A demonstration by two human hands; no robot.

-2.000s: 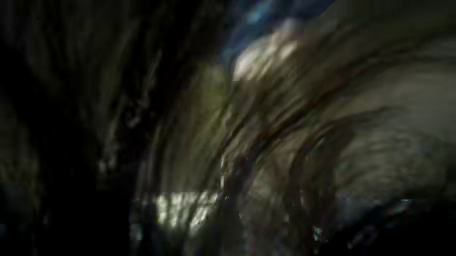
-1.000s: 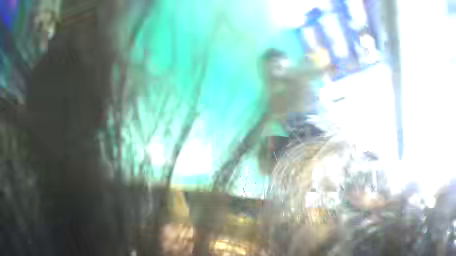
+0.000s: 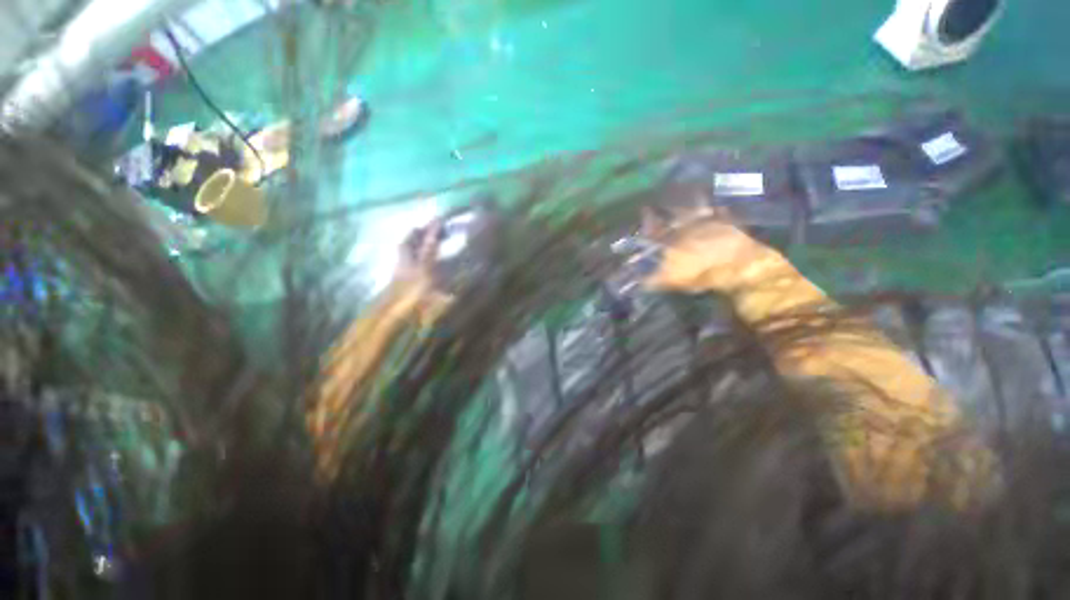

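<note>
Dark units with small white labels [image 3: 857,199] lie in a row on the green mat [image 3: 563,70]. My left hand [image 3: 425,260] is at a dark unit with a pale patch [image 3: 467,244], its fingers at the unit's left side. My right hand [image 3: 675,240] is near the left end of the labelled row, beside something dark and shiny; its fingers are blurred. Bagged dark units [image 3: 575,369] lie in a row nearer to me, partly under my right forearm. Dark hair strands cover much of the view.
A white roll-like object with a dark centre [image 3: 939,29] stands at the far right. A yellow ring-shaped item [image 3: 232,197] lies among clutter and a dark cable at upper left. A pale rail or tube [image 3: 82,59] crosses the upper left corner.
The earlier views are heavily blurred, one dark and one overbright. Now the view shows the bench, both forearms and the rows of units.
</note>
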